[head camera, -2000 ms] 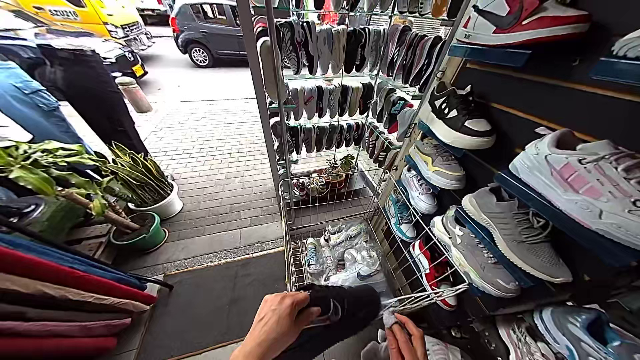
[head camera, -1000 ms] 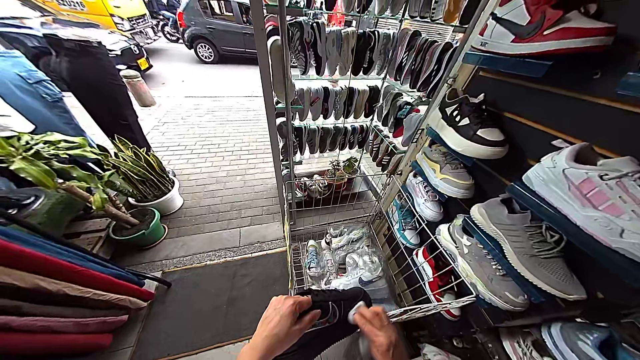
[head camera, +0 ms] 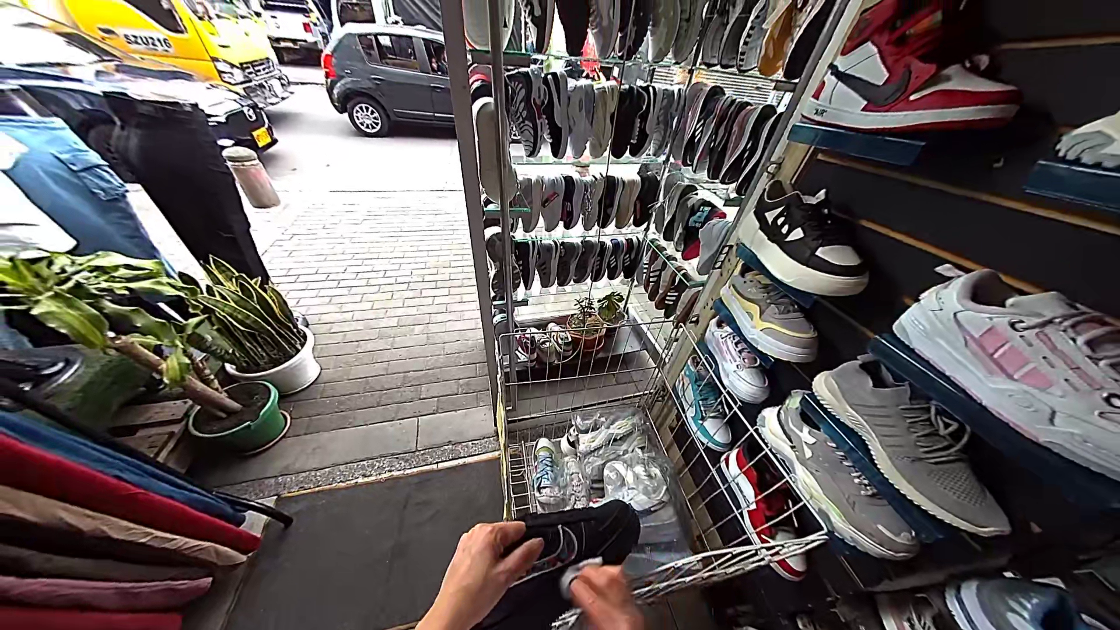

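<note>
My left hand [head camera: 490,569] grips a black shoe [head camera: 604,529] at the bottom centre, thumb and fingers pinched on its edge. Close to the shoe's lower side, my right hand [head camera: 608,595] is blurred, its fingers closed on a whitish cloth [head camera: 579,573]. The shoe's far end reaches over the near part of a white wire basket [head camera: 700,564]. Inside that basket lie several shoes in clear plastic bags [head camera: 626,472], with a light blue sneaker [head camera: 547,472] at their left.
Sneakers on blue shelves, among them a grey knit sneaker [head camera: 910,446], line the right wall. Behind the basket stands a rack of shoes [head camera: 577,192]. Potted plants, including one in a green pot [head camera: 241,424], and hanging folded fabrics [head camera: 105,534] are at left. A dark mat [head camera: 376,542] covers the floor.
My right hand was beside the shoe's toe, then over its side with the whitish cloth; it is now lower, by the near side. My left hand keeps its grip.
</note>
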